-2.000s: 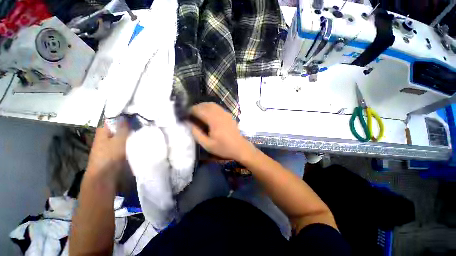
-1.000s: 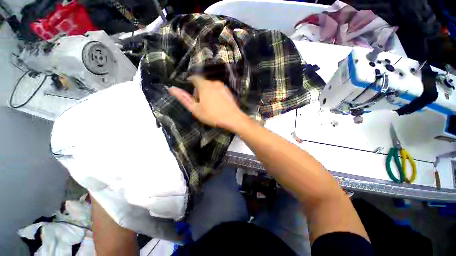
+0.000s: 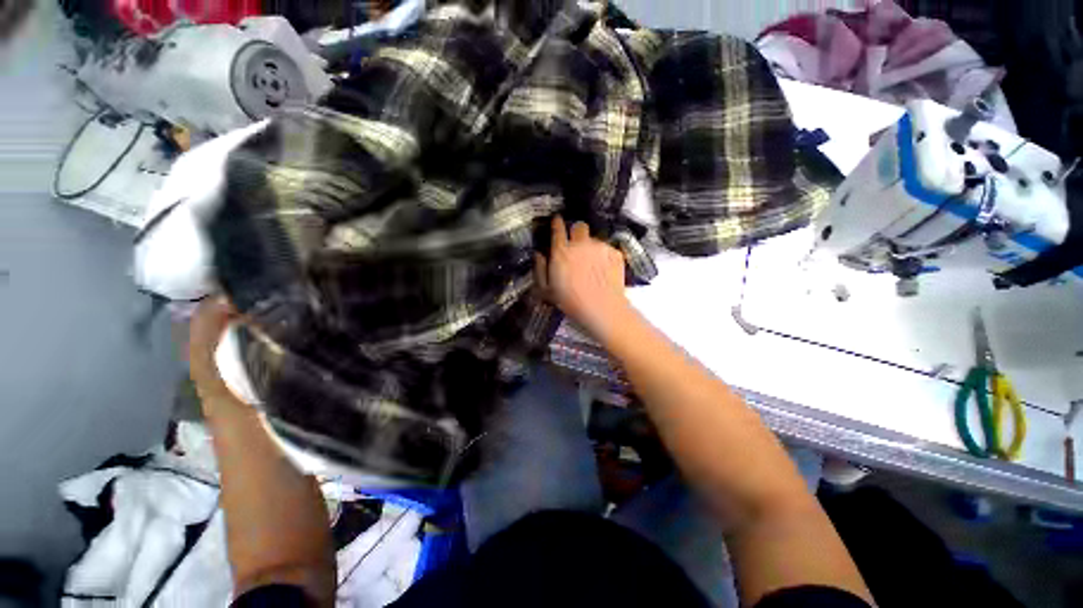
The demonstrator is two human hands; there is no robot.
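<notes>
The plaid shell fabric (image 3: 439, 261), in black, cream and grey checks, is bunched over the table's front edge and partly blurred. The white lining (image 3: 178, 244) shows at its left side and as a thin strip along its lower left edge. My left hand (image 3: 211, 327) is at the garment's left edge, its fingers partly hidden by the cloth; it grips the edge there. My right hand (image 3: 582, 276) holds the plaid fabric near its middle right, fingertips in a fold.
A white sewing machine (image 3: 950, 190) stands at the right, with green-and-yellow scissors (image 3: 992, 410) on the table before it. Another machine (image 3: 220, 77) is at the upper left. Pink-mauve cloth (image 3: 873, 42) lies behind. White and black cloth (image 3: 131, 523) is piled at the lower left.
The garment has been spread and turned so the plaid now covers most of the white lining. My left hand has come into view at its left edge. My right hand has moved right and down.
</notes>
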